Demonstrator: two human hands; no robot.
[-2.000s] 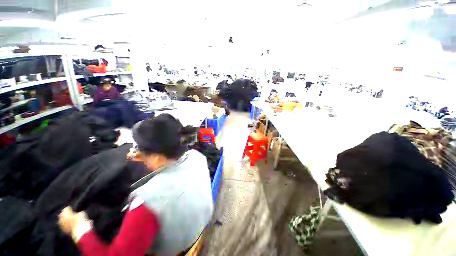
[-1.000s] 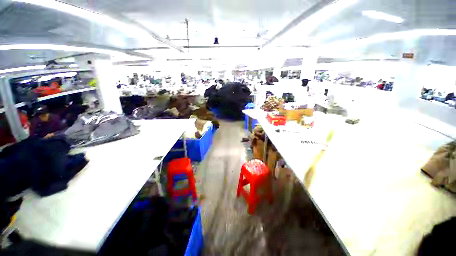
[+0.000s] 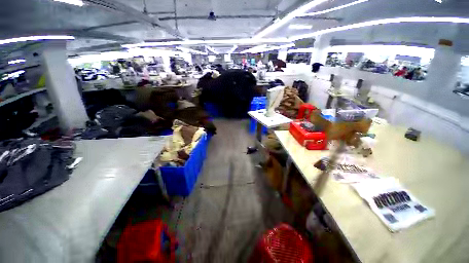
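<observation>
Neither of my hands is in view. Nearest in front are a white table (image 3: 82, 190) on the left and a cream table (image 3: 355, 231) on the right, with an aisle between. Dark grey garments (image 3: 36, 169) lie on the left table. White printed bags or sheets (image 3: 393, 203) with bold dark lettering lie on the right table. A red box or case (image 3: 307, 137) stands further back on it, beside a brown cardboard box (image 3: 349, 131). A small dark block (image 3: 412, 134) lies near the wall side.
A red perforated stool (image 3: 285, 246) is at the aisle's lower right and a red object (image 3: 145, 241) at the lower left. A blue crate (image 3: 187, 172) with cream and brown cloth edges the aisle. A large black coat pile (image 3: 229, 92) stands at its far end.
The view has moved forward along the aisle. The person in the grey vest and the black pile on the right table have left the picture. The stools, crate and printed sheets appear nearer.
</observation>
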